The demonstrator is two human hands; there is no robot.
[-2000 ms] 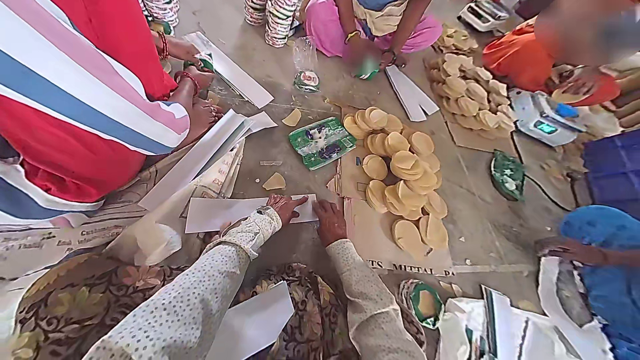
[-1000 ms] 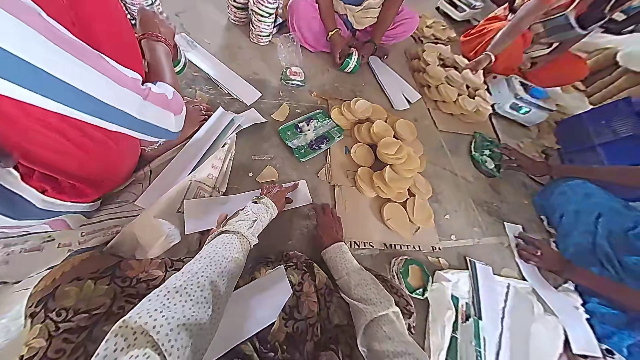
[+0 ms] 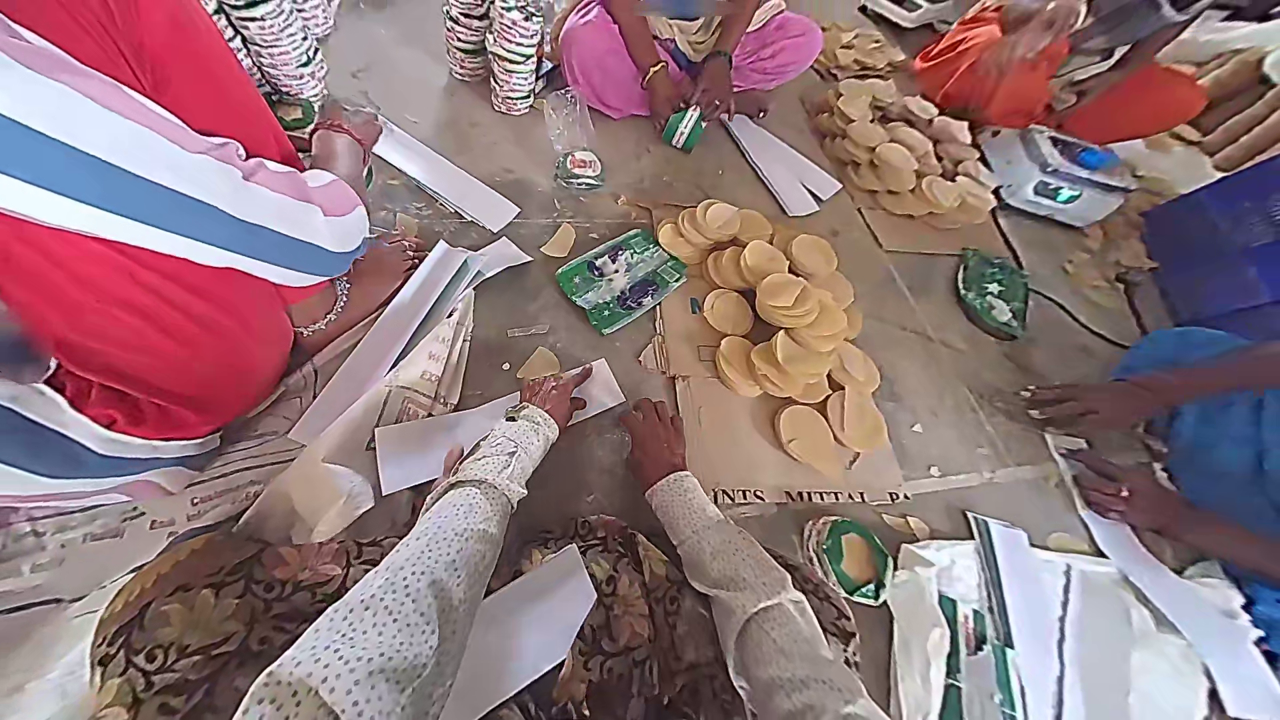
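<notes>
My left hand (image 3: pixel 556 396) lies on a white paper strip (image 3: pixel 440 450) on the floor, fingers spread and pressing on it. Just right of the strip's end, my right hand (image 3: pixel 655 440) rests on the floor beside the cardboard, with nothing visible in it. Stacks of round tan discs (image 3: pixel 800 320) lie on the flattened cardboard (image 3: pixel 790 470) beyond my right hand. A green printed plastic wrapper (image 3: pixel 622 280) is on the floor ahead of both hands, and a broken disc piece (image 3: pixel 540 363) is next to my left fingers. Another white sheet (image 3: pixel 530 630) lies across my lap.
Co-workers sit left, ahead and right. One ahead holds a green package (image 3: pixel 684 130). More discs (image 3: pixel 895 150) lie at the upper right near a scale (image 3: pixel 1055 180). Paper strips (image 3: pixel 390 340) are on the left; a round green-rimmed container (image 3: pixel 850 560) stands lower right.
My right hand, on the strip's end two seconds ago, now rests on the floor beside it. At the right, a co-worker's hand has moved away from the green packet.
</notes>
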